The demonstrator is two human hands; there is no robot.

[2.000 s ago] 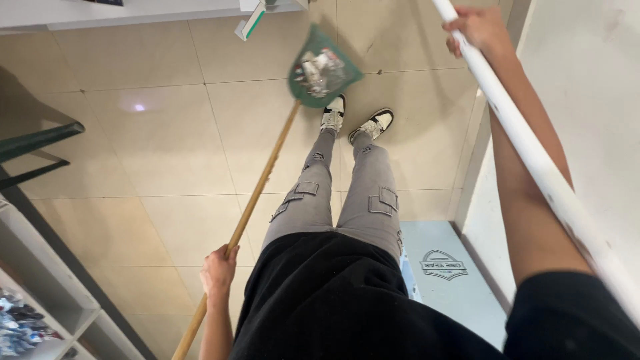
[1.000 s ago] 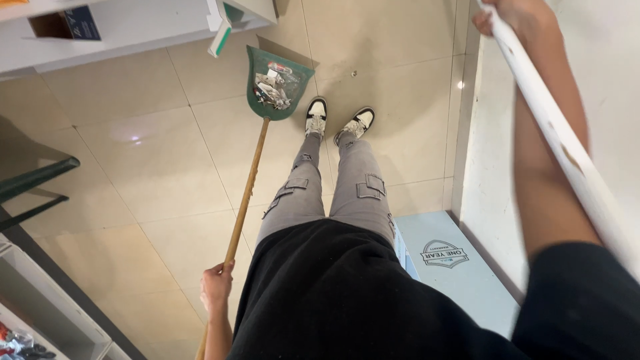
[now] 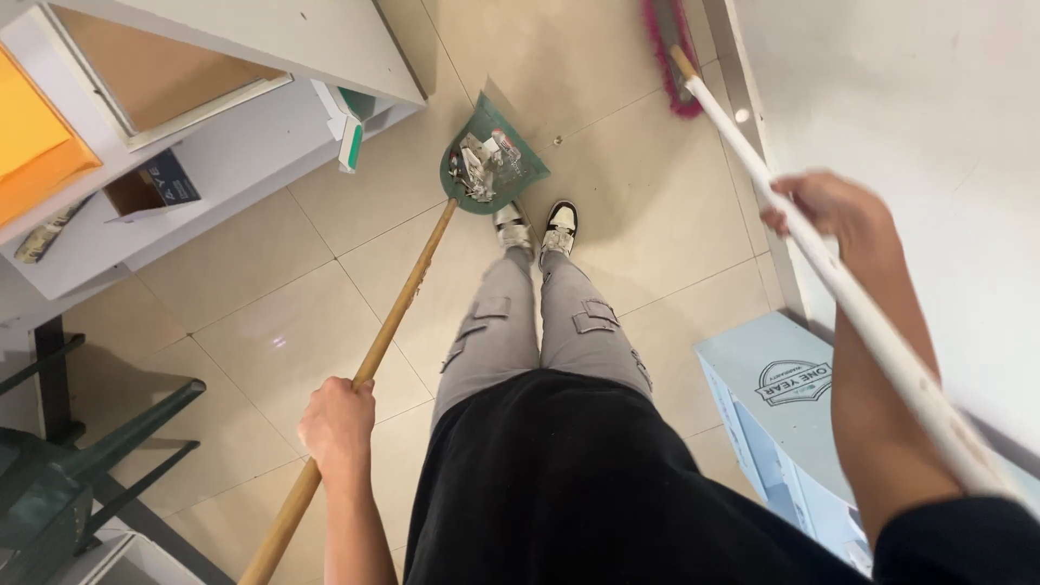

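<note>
My left hand grips the wooden handle of a green plastic dustpan, whose pan lies by my shoes and holds crumpled litter and wrappers. My right hand is closed around a white pole with a wooden end piece. At the pole's far end, a mop head with a pink fringe rests on the tiled floor beside the wall. A small bit of debris lies on the floor just right of the dustpan.
White shelving with an orange envelope and an open box stands at the upper left. Dark green chair legs are at the lower left. A light blue carton stands against the right wall.
The pink-fringed mop head has come into view at the top right. My right hand stays on the white pole and my left on the dustpan handle. The view has shifted, showing more shelving.
</note>
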